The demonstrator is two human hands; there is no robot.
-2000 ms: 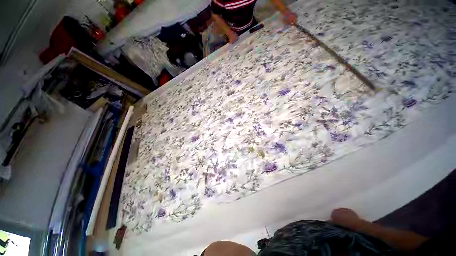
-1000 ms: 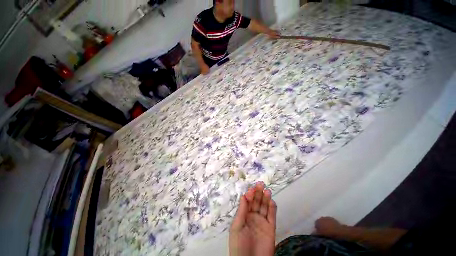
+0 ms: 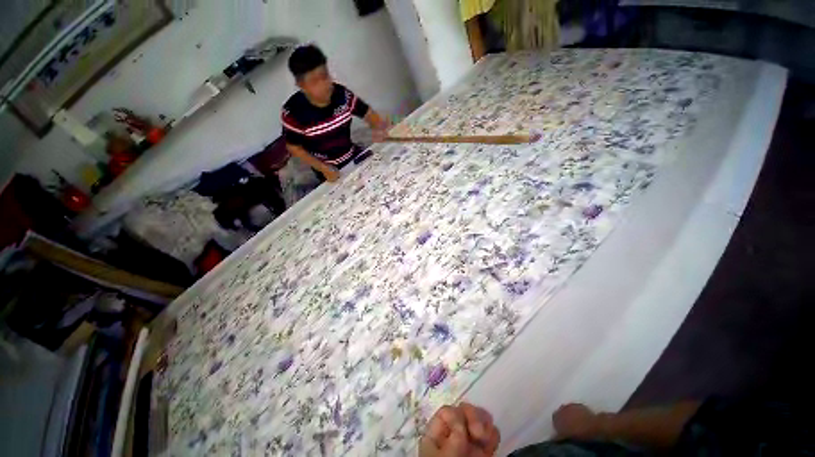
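Observation:
Floral fabric point(image 3: 402, 268) with purple flowers lies spread over the large table. My left hand point(image 3: 460, 430) is at the bottom centre, over the fabric's near edge, with its fingers curled in; nothing shows in it. My right hand point(image 3: 576, 419) is at the lower right on the plain white table covering point(image 3: 625, 330); its fingers look folded, and whether it holds anything is unclear. A wooden yardstick point(image 3: 465, 138) lies across the far part of the fabric, its left end at the hand of the person opposite.
A person point(image 3: 326, 120) in a dark striped shirt stands at the far table edge. A small dark object point(image 3: 362, 156) lies beside them. A white tube point(image 3: 131, 393) and other long poles are at the left end. Dark floor shows at the right.
My left hand came into view palm up with fingers extended, and its fingers are now curled. The yardstick has swung to lie nearly level across the view. The view has turned toward the table's far right end.

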